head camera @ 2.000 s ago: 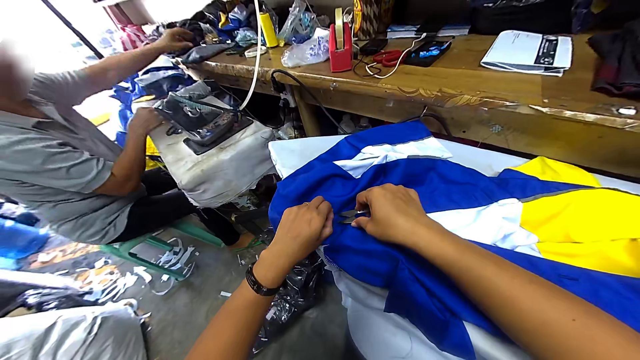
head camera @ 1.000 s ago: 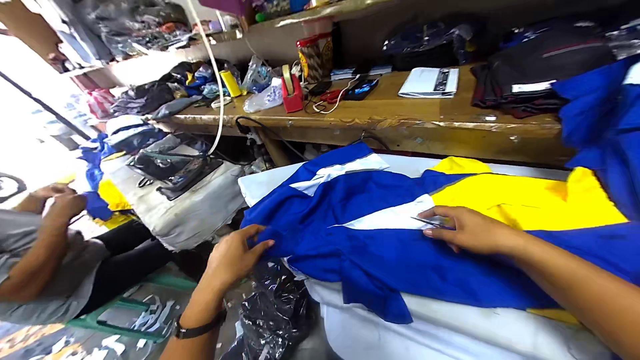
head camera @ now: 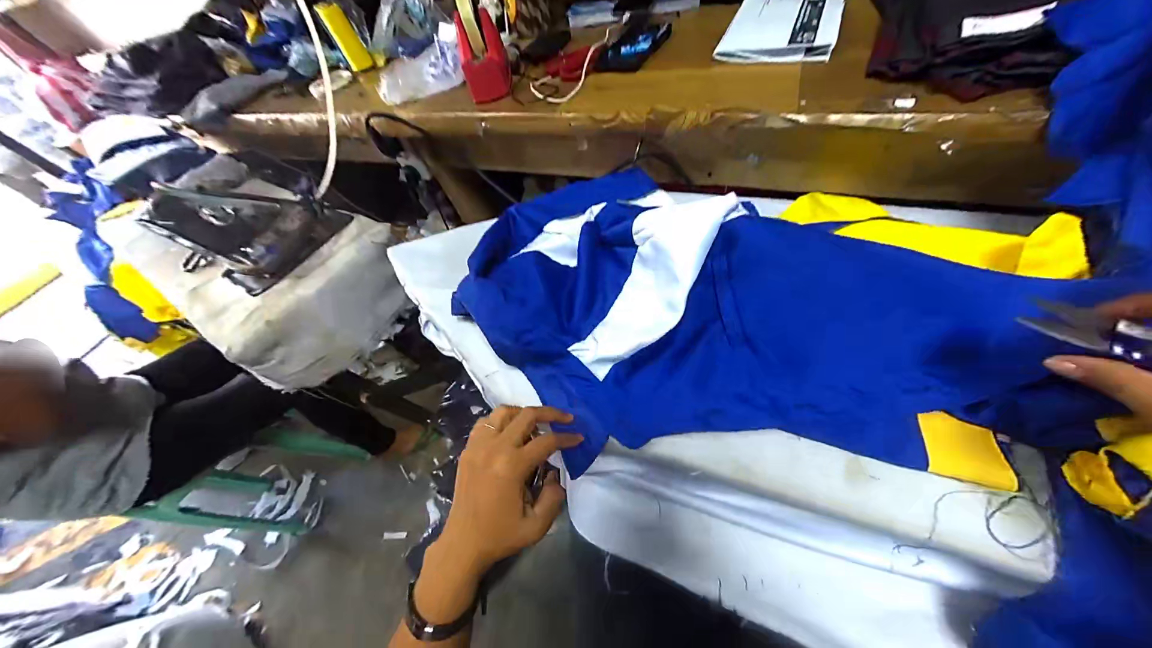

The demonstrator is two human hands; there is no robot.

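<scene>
A blue garment with white and yellow panels (head camera: 810, 324) lies spread over a padded board covered in white cloth (head camera: 702, 504). My left hand (head camera: 508, 477), fingers curled and thumb below, is at the garment's lower left corner; whether it pinches the cloth cannot be told. At the right edge my right hand (head camera: 1111, 373), partly cut off by the frame, holds small metal snips (head camera: 1071, 326) with their blades pointing left over the blue cloth. Loose thread (head camera: 1017, 522) lies on the white cover below the yellow patch.
Behind runs a wooden bench (head camera: 702, 99) with a red tape dispenser (head camera: 483, 54), a phone (head camera: 634, 45) and a white booklet (head camera: 781, 29). A cloth-covered stand (head camera: 297, 324) bears a dark metal device (head camera: 243, 229). A seated person (head camera: 81, 432) is at left, near a green stool (head camera: 225, 495).
The garment has been shifted and rearranged, with a yellow patch now showing at its lower edge. My right hand has moved far right with the snips. The view has shifted.
</scene>
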